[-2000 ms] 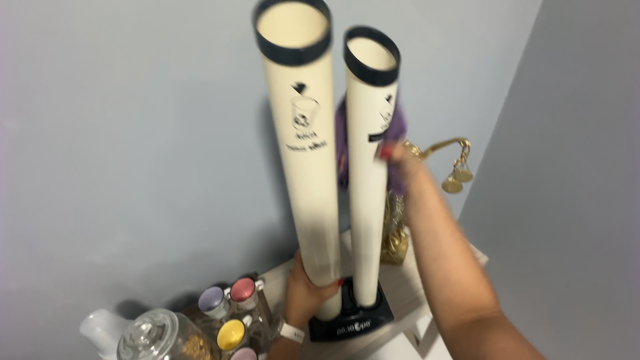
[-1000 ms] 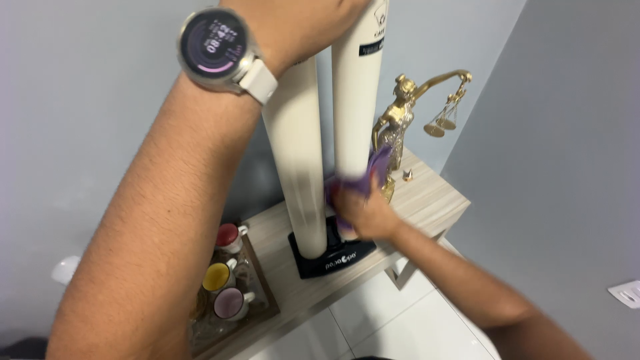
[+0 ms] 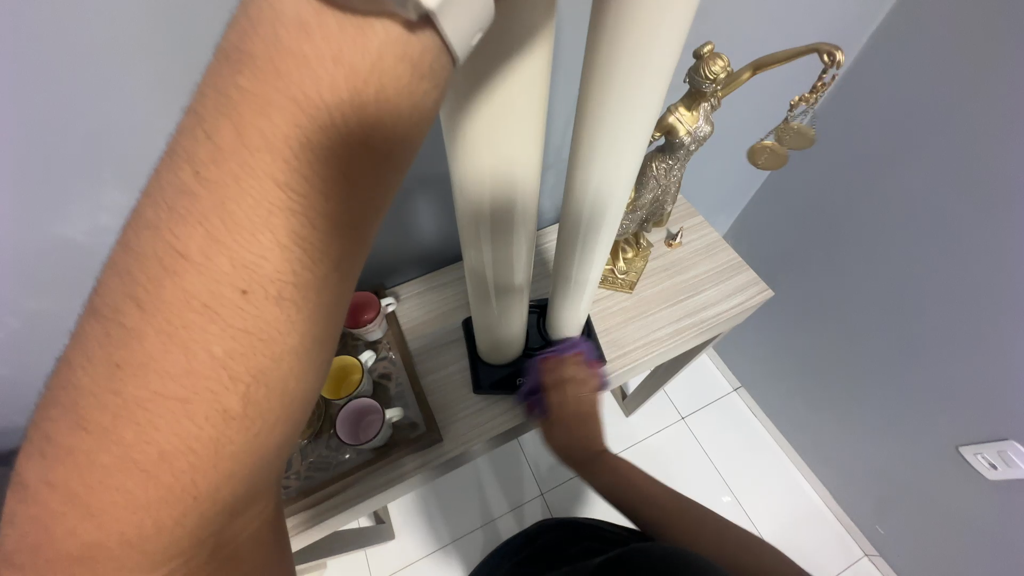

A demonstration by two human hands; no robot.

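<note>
Two tall cream tubes, a left one [image 3: 500,240] and a right one [image 3: 612,160], stand upright on a black base [image 3: 490,380] on a wooden console table. My right hand [image 3: 570,400] is shut on a purple cloth [image 3: 588,352], which touches the front right of the base; hand and cloth are blurred. My left forearm, with a watch at the wrist, reaches up across the view, and its hand is beyond the top edge, out of sight. Behind the right tube stands a gold Lady Justice statue [image 3: 668,160] holding scales.
A tray [image 3: 416,392] to the left holds a red cup [image 3: 366,312], a yellow cup [image 3: 346,378] and a pinkish cup [image 3: 360,422]. A small ornament [image 3: 674,238] lies near the statue. The table's edge [image 3: 688,344] borders the tiled floor; grey walls rise behind and at right.
My right hand has moved down with the purple cloth, from beside the right tube to the base. My left hand, low on the left tube two seconds ago, has gone up out of view.
</note>
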